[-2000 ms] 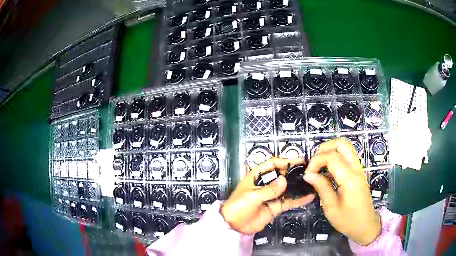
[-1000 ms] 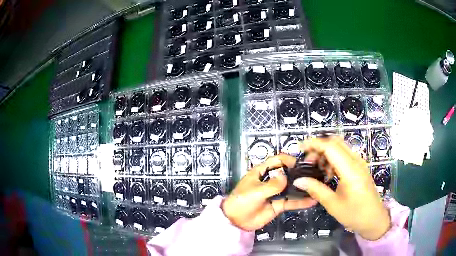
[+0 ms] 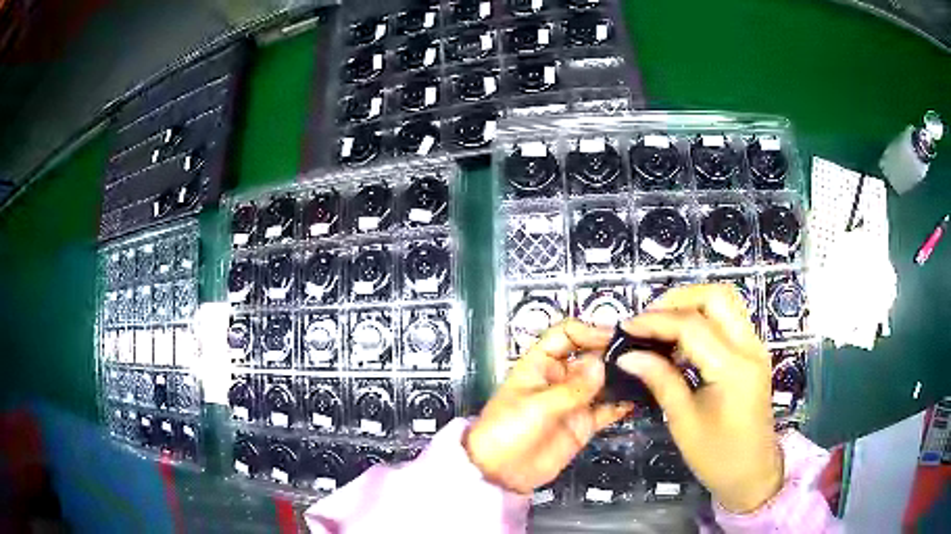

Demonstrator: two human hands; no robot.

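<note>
My left hand (image 3: 544,409) and my right hand (image 3: 711,388) are together over the right clear tray (image 3: 649,121). Between their fingers is a dark black unit (image 3: 638,378), tilted; fingers cover much of it, and I cannot tell whether it is one unit or several. The right thumb and fingers grip its top, the left fingers its left side. The tray's pockets hold round black units with white labels, some with bright faces in the middle row. The second row's left pocket (image 3: 535,245) shows a bare crosshatched base. My hands and sleeves hide several lower pockets.
A filled clear tray (image 3: 462,245) lies left, a smaller clear tray with glare beyond it. A black tray (image 3: 325,99) with labelled units is behind; a dark tray (image 3: 136,156) is far left. Right are paper sheets (image 3: 855,297) with a thin stick, a white bottle (image 3: 907,156) and a pink marker (image 3: 930,245).
The labelled unit seen in my left hand no longer shows there. The right-end pocket of the second row, crosshatched before, now shows a black unit. My right hand went up-left, then back.
</note>
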